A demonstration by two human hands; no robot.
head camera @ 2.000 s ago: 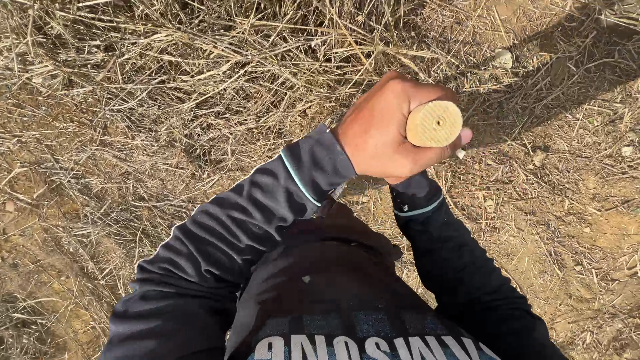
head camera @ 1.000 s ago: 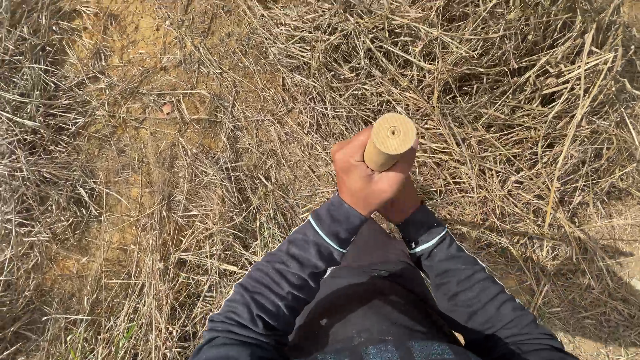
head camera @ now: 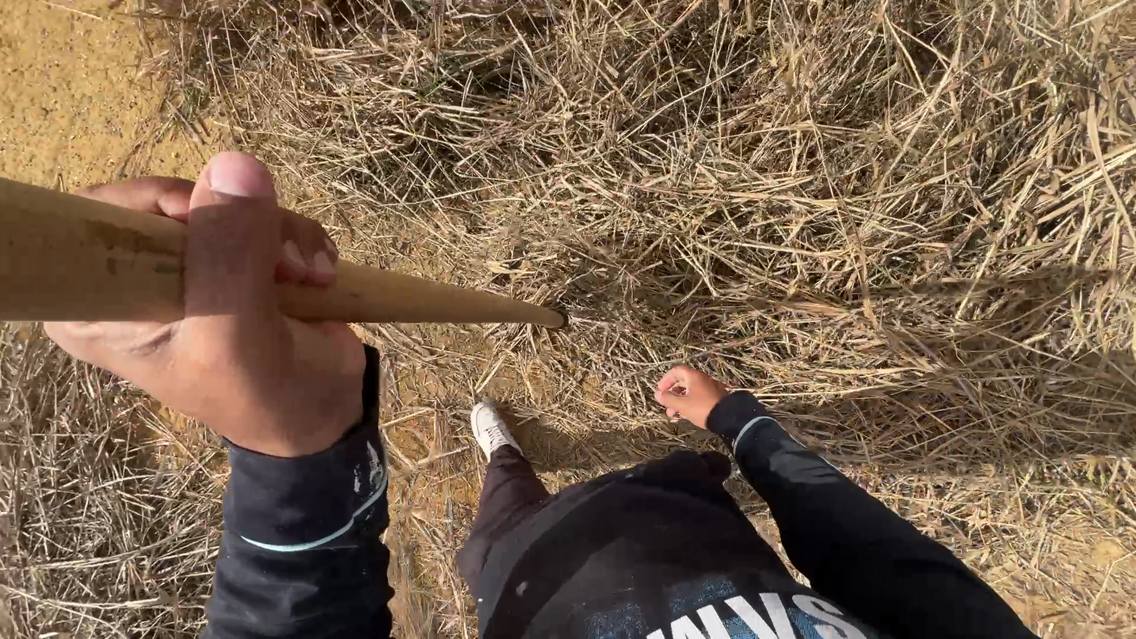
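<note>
A long round wooden pole [head camera: 426, 295] runs from the left edge toward the middle of the view, its far end down at the dry grass. My left hand [head camera: 240, 302] is wrapped around it at the left, thumb on top. The part of the pole nearest the camera passes out of view at the left edge, and whether anything is fixed at the far end cannot be made out. Lower and to the right, my right hand [head camera: 690, 393] hangs away from the pole with loosely curled fingers, and nothing shows in it.
Dry cut grass [head camera: 754, 204] lies in a thick tangled layer over much of the ground. Bare yellowish soil [head camera: 80, 89] shows at the upper left. My white shoe [head camera: 493, 429] stands on thin straw below the pole's far end.
Both hands were together at the pole, which was seen end-on. My right hand has come off it, and my left hand has moved left with the pole, now seen along its length. The view has shifted.
</note>
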